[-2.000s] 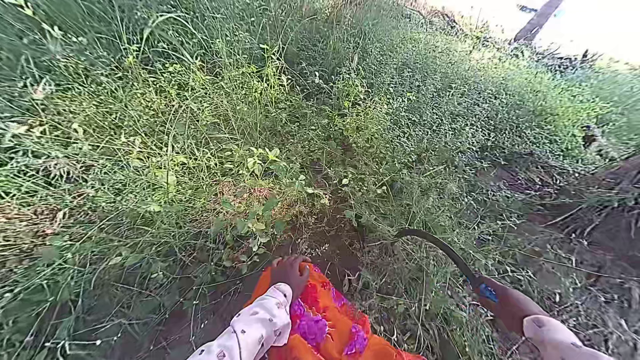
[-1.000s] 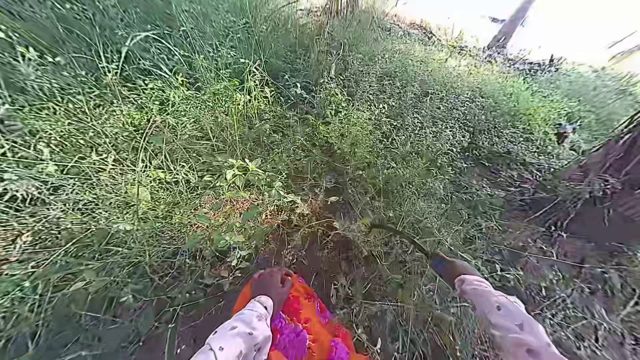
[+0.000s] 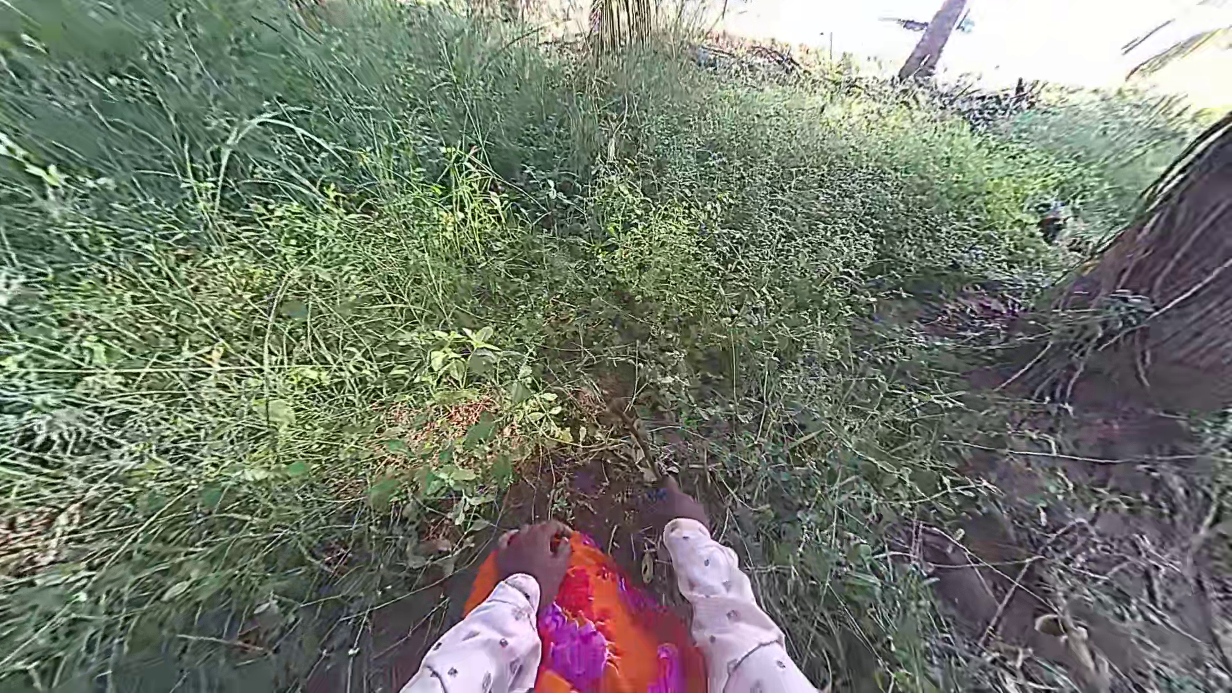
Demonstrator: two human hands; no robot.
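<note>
My left hand point(image 3: 535, 556) rests on the orange, pink and purple patterned cloth point(image 3: 602, 626) over my knee, its fingers curled down; whether it grips the cloth is unclear. Just right of the cloth and low over the soil, my right hand point(image 3: 677, 504) is closed on the handle of a sickle point(image 3: 643, 448). The thin, dark curved blade is blurred and partly lost among the weeds point(image 3: 597, 414). A leafy broad-leaved plant point(image 3: 470, 361) grows ahead of my left hand. Both forearms wear white printed sleeves.
Dense grass and weeds point(image 3: 318, 318) spread ahead and to the left. At the right stands a thick tree trunk base point(image 3: 1155, 279) with exposed roots. Dry twigs and stems point(image 3: 1020, 577) lie on the ground at lower right. A thinner trunk point(image 3: 932, 43) rises in the far background.
My right hand with the sickle has swept from the right inward, close to the cloth. My left hand has stayed on the cloth. The view has turned somewhat to the right.
</note>
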